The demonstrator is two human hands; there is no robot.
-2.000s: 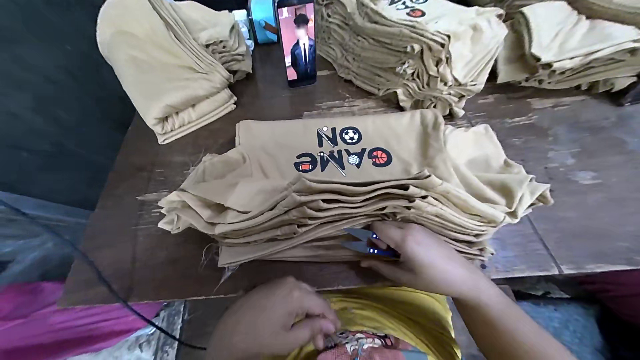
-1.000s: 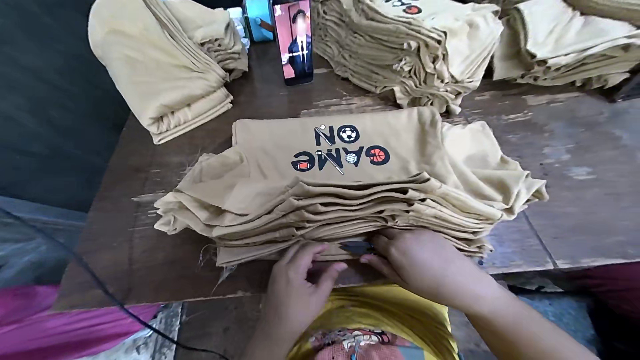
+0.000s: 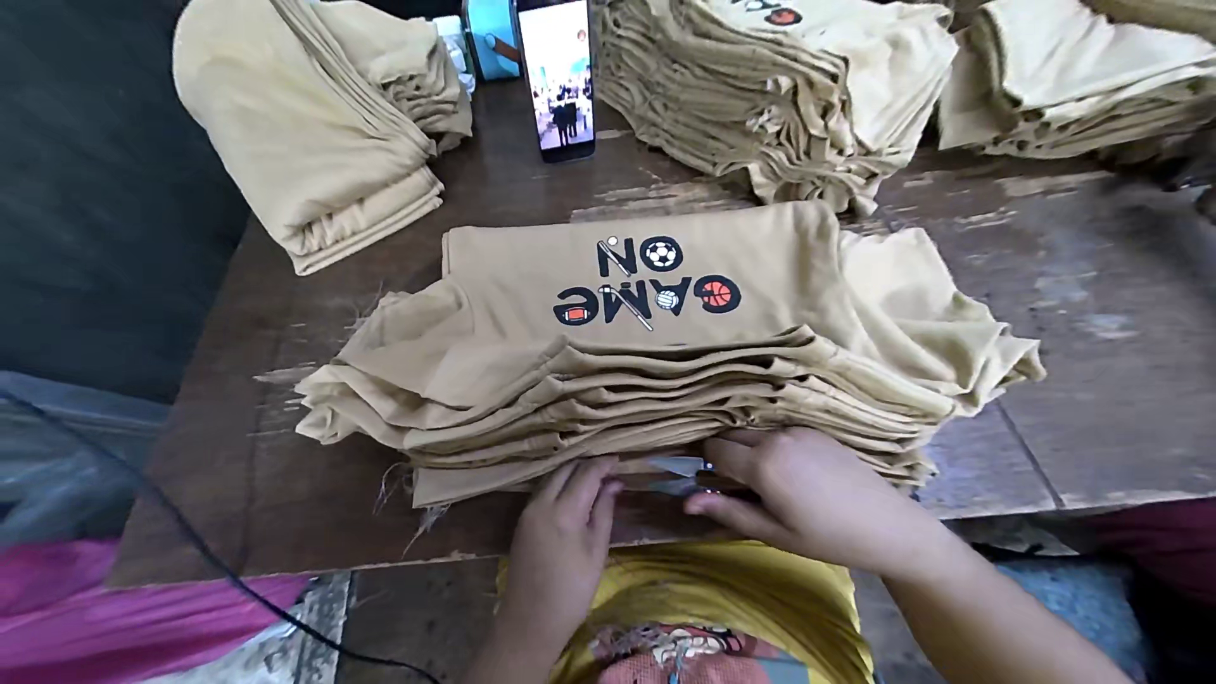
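Note:
A stack of tan printed garments (image 3: 646, 380) lies on the wooden table (image 3: 1121, 418), its sports-themed print upside down to me. My right hand (image 3: 798, 484) is closed around small thread snips (image 3: 679, 475), whose blades are parted and point left along the stack's near edge. At that same edge, left of the blades, my left hand (image 3: 570, 518) has its fingers on the fabric; its fingertips seem to pinch the lowest layer. Loose threads hang from the stack's near left corner.
Folded tan fabric (image 3: 323, 123) lies at the back left, beside an upright smartphone (image 3: 559, 81) and a blue object (image 3: 492, 38). More tan garment piles (image 3: 788, 85) and folded cloth (image 3: 1092, 76) stand at the back right. A black cable (image 3: 190, 532) crosses the lower left.
My left hand has risen from over my lap to the stack's near edge. The snips' blades, close together a second ago, are now apart. The phone's picture has changed.

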